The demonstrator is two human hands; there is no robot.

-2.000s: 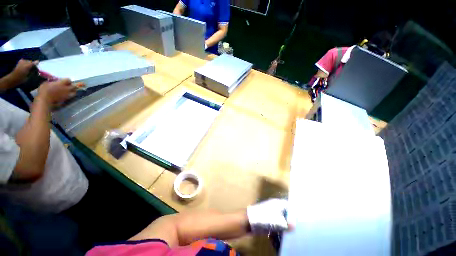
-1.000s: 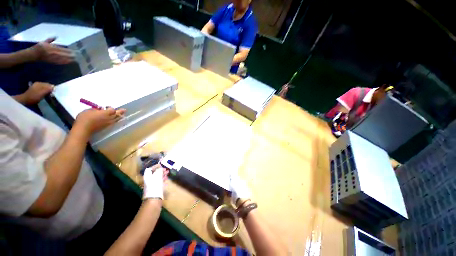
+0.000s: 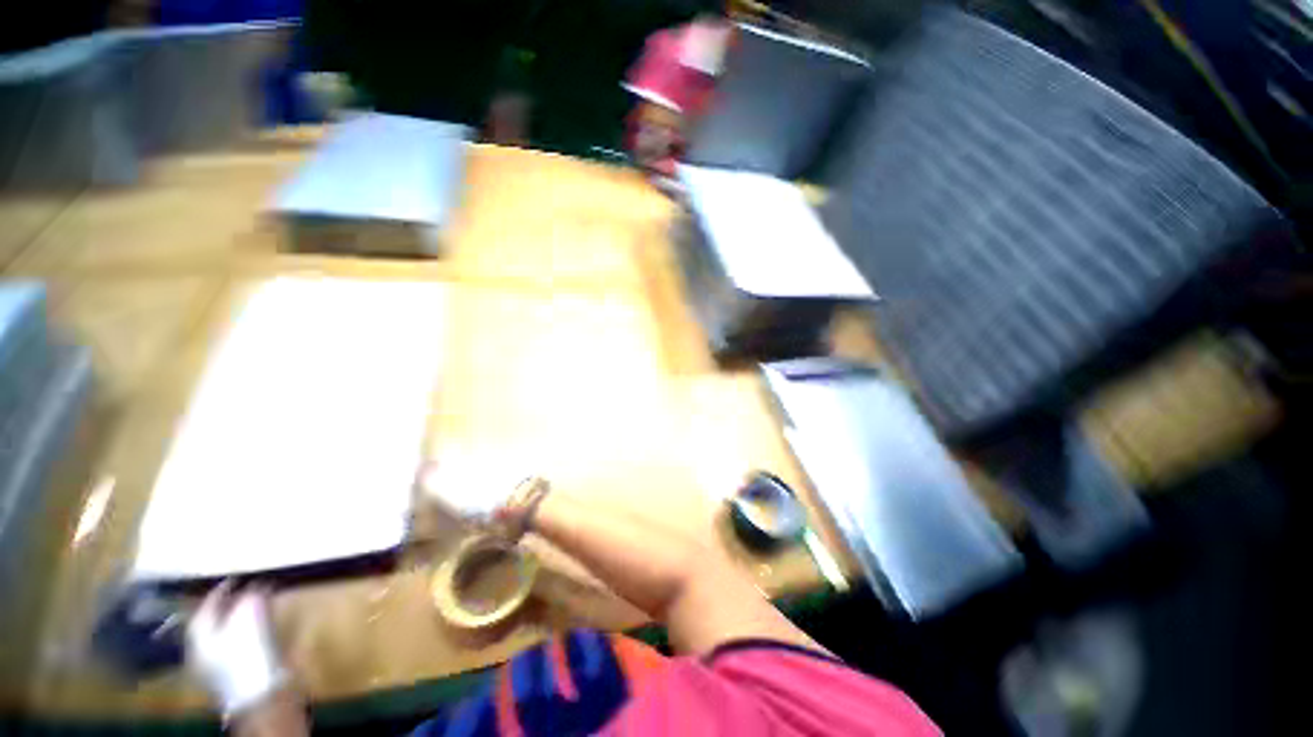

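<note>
A white chassis tray (image 3: 295, 425) lies on the bench in front of me, at the left of the view. My left hand (image 3: 235, 648), in a white glove, is at its near left edge. My right hand (image 3: 458, 487), also gloved, is at its near right corner. Both hands are blurred, so I cannot tell whether the fingers grip the tray. A cream masking tape roll (image 3: 485, 582) lies just below my right wrist. A dark green tape roll (image 3: 766, 511) with a pale core lies further right.
A grey box (image 3: 375, 180) sits beyond the tray. Stacked chassis (image 3: 778, 252) and a long open metal tray (image 3: 893, 482) stand right, before a tall perforated stack (image 3: 1030, 216). A person in pink (image 3: 674, 84) is at the far side. A dark bagged item (image 3: 137, 629) lies near my left hand.
The view has swung right, bringing the green tape roll and the long metal tray into sight. Both hands remain by the near side of the tray.
</note>
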